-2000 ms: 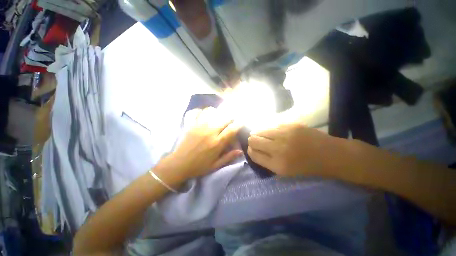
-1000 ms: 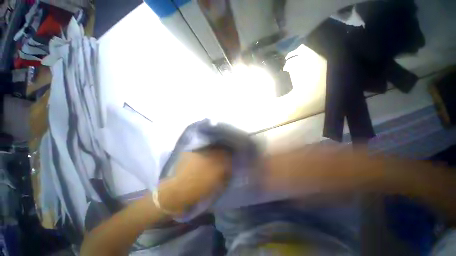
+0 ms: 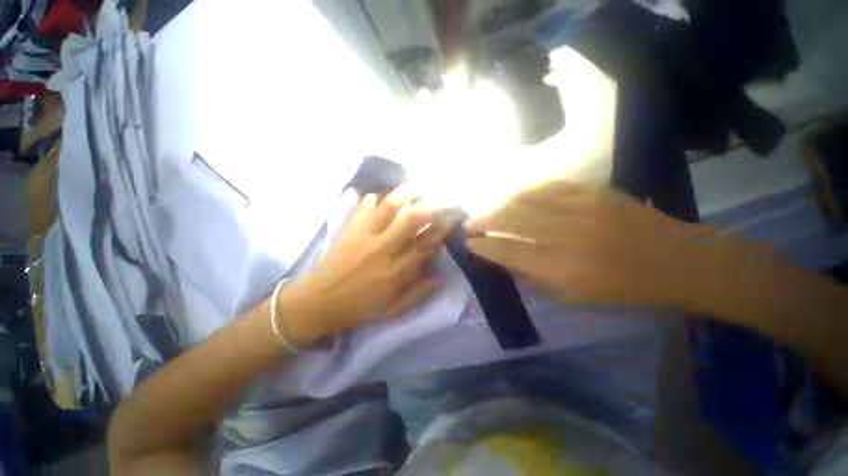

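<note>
A dark strip (image 3: 497, 296) runs from between my hands down over the table's front edge. A dark piece (image 3: 379, 175) also shows beyond my left fingertips. My left hand (image 3: 377, 251) lies palm down on a pale grey garment panel (image 3: 377, 344), fingers near the glare. My right hand (image 3: 576, 244) is slightly blurred, with its fingertips at the upper end of the dark strip; whether they grip it cannot be told. The needle area of the sewing machine (image 3: 465, 102) is washed out by white light just beyond both hands.
Long folds of pale grey cloth (image 3: 98, 214) hang at the left. Dark strips (image 3: 651, 139) lie heaped on the machine bed at the right. A dark flat object with a tan edge (image 3: 826, 172) lies far right. Grey cloth (image 3: 316, 432) is below the table edge.
One second ago both hands were blurred and lower, with bunched cloth at the left hand. Now they are up by the glare, the panel is spread, and the dark strip shows between them. The view has shifted.
</note>
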